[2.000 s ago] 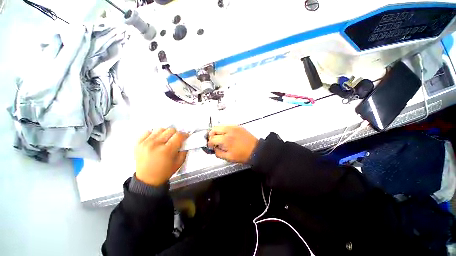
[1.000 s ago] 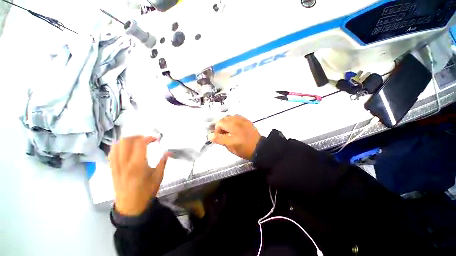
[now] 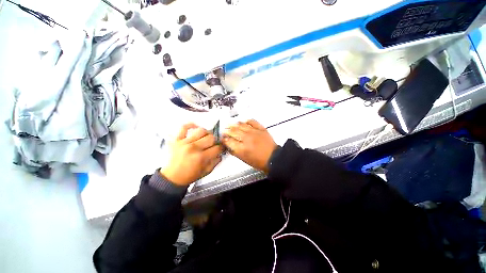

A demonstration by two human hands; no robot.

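A small cloth piece with a dark edge [image 3: 216, 129] shows between my two hands, in front of the needle area; most of it is hidden by the fingers. My left hand [image 3: 193, 153] pinches it from the left with bent fingers. My right hand [image 3: 249, 142] pinches it from the right. The fingertips of both hands are nearly touching. The presser foot and needle area [image 3: 223, 101] of the white sewing machine [image 3: 277, 40] is just beyond the hands.
A heap of grey cloth [image 3: 58, 101] lies at the left. Thread snips [image 3: 312, 102], a black-handled tool [image 3: 331, 73], keys [image 3: 373, 88] and a black phone or power bank [image 3: 415, 97] lie on the right. Dark cloth [image 3: 426, 165] is low at right.
My left hand has moved right, from apart with open fingers to close beside my right hand. The pale cloth stretched between the hands is now mostly covered by fingers.
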